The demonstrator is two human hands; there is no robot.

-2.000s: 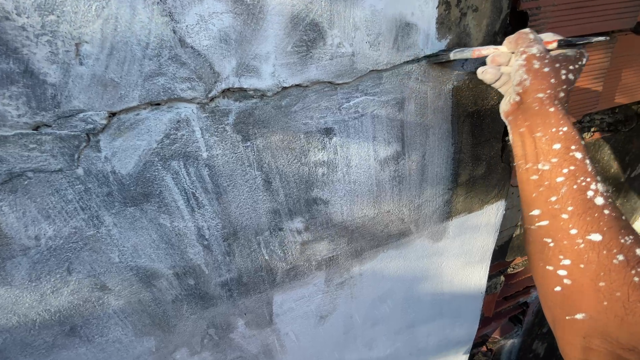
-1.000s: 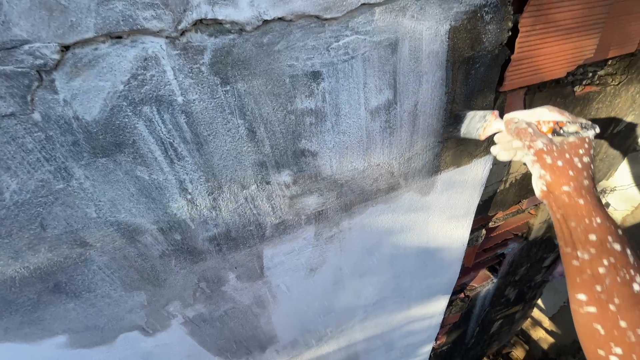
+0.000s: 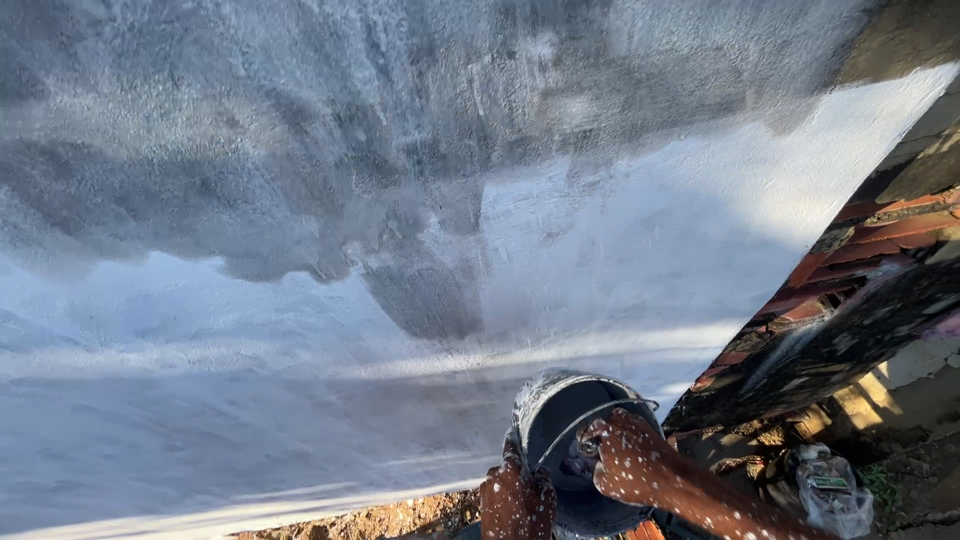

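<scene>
Low in the view, my left hand [image 3: 517, 487] grips the left rim of a paint-spattered bucket [image 3: 536, 409] with a wire handle. My right hand [image 3: 626, 457], speckled with white paint, is inside the bucket's mouth, its fingers curled around something mostly hidden by the hand and the shadow; I cannot tell whether it is the brush. Behind the bucket stands a plastered wall [image 3: 600, 225], bright white along its lower part and patchy grey above.
Broken red bricks [image 3: 817, 285] and a dark, stained wall [image 3: 810, 360] run along the right edge. A clear plastic bag [image 3: 832, 487] lies on the ground at lower right, beside small green weeds [image 3: 881, 487]. Bare soil [image 3: 390, 517] shows below the wall.
My right hand has moved from the wall's right edge, where it held a paintbrush, down into the bucket. The bucket and my left hand have come into view. The view has tilted down.
</scene>
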